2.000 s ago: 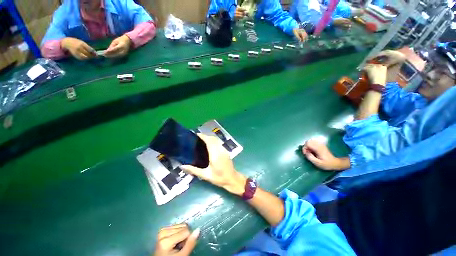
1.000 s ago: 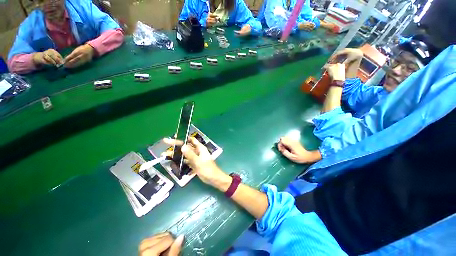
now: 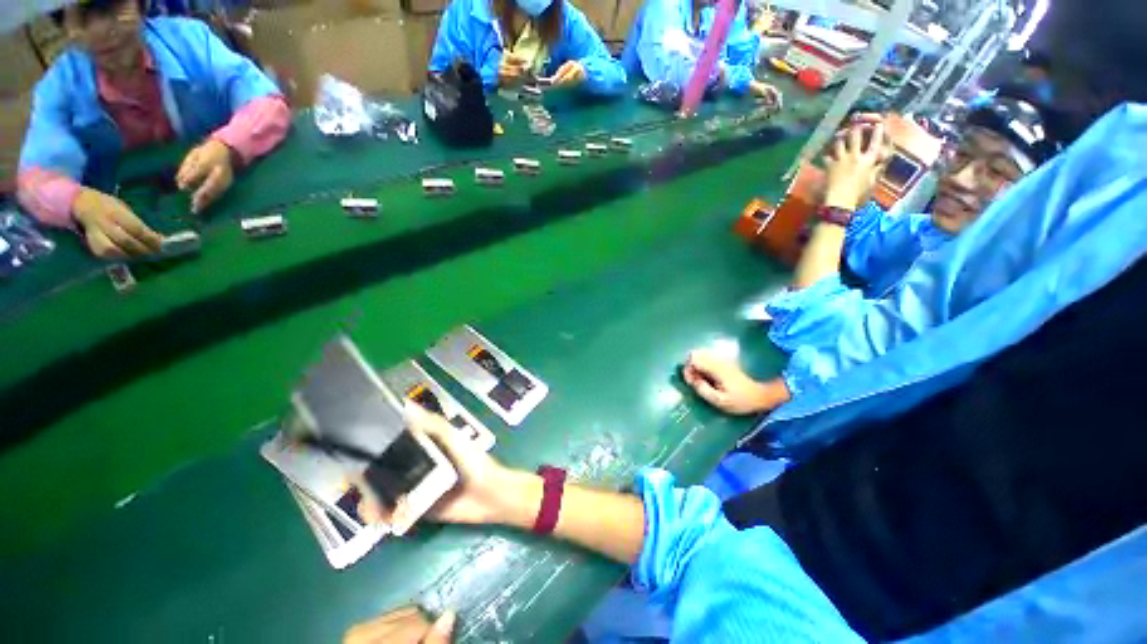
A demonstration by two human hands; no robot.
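Observation:
My right hand (image 3: pixel 465 476), with a dark red wristband, holds a display module (image 3: pixel 346 400) by its lower right edge. The module is tilted, slightly blurred, its silver back and dark patch facing me. It is above other modules (image 3: pixel 337 538) lying overlapped on the green bench. To their right, a second module (image 3: pixel 468 425) lies back up, partly behind my right hand. Another module (image 3: pixel 491 375) lies back up farther right, with a black and orange flex cable. My left hand (image 3: pixel 396 627) is cut off by the bottom edge; its grip is hidden.
Small metal parts (image 3: pixel 360 206) stand spaced along the green belt (image 3: pixel 554 233). A person across reaches to one. A neighbour's hand (image 3: pixel 730 383) rests on the bench at right; a person beyond handles an orange fixture (image 3: pixel 795 216). A black bag (image 3: pixel 458 106) and clear plastic (image 3: pixel 356 108) lie across the belt.
My right hand has moved left and down, turning the module from dark glass through edge-on to silver back. The person across has reached to the belt. My left hand sits lower in the picture.

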